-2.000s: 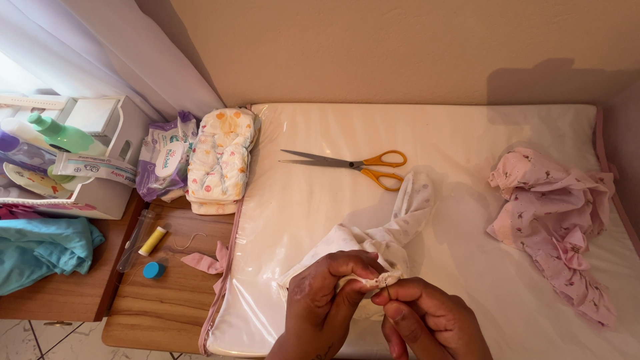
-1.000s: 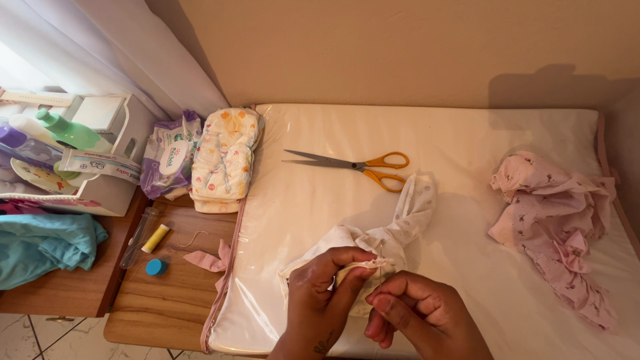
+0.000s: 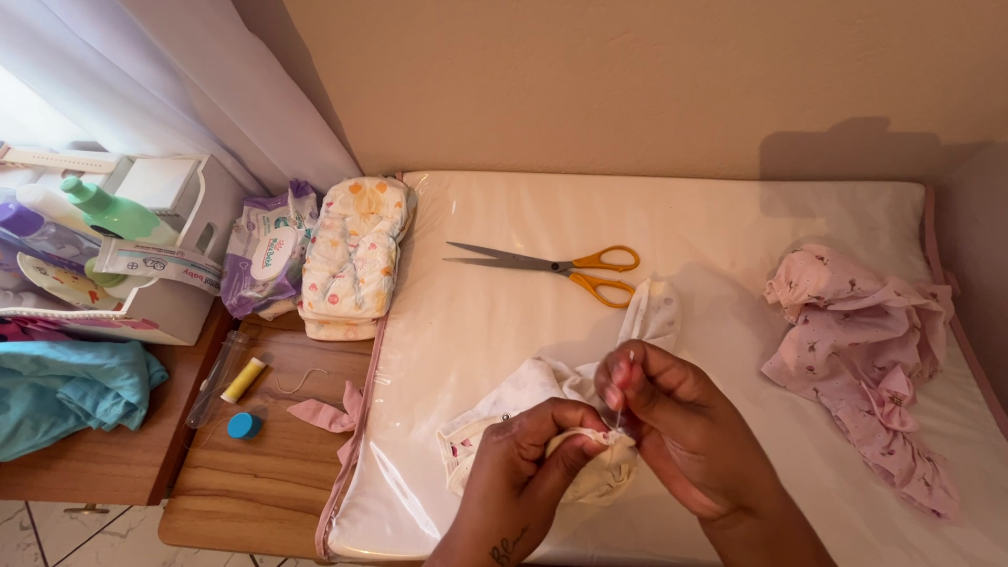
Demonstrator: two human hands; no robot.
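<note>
My left hand (image 3: 543, 461) pinches the edge of a white baby garment (image 3: 535, 386) with a pale dotted print and a cream trim. A metal snap shows near its trim. Just right of that pinch, my right hand (image 3: 669, 425) holds a thin sewing needle (image 3: 622, 402) upright between thumb and fingers, its lower end at the cloth edge. Any thread on it is too fine to make out. Beyond both hands, scissors with orange handles (image 3: 579, 268) lie with their blades a little apart, pointing left.
The plastic-covered changing pad (image 3: 488, 205) bears a pink printed garment (image 3: 858, 339) at right. At left are diapers (image 3: 354, 252), a wipes pack (image 3: 272, 252), a yellow thread spool (image 3: 244, 380), a blue cap (image 3: 244, 425), a clear tube (image 3: 216, 378), a white organizer (image 3: 177, 307) and turquoise cloth (image 3: 75, 390).
My right hand has risen from beside the cloth edge, and the needle now stands upright in its fingers. My left hand keeps its pinch on the garment.
</note>
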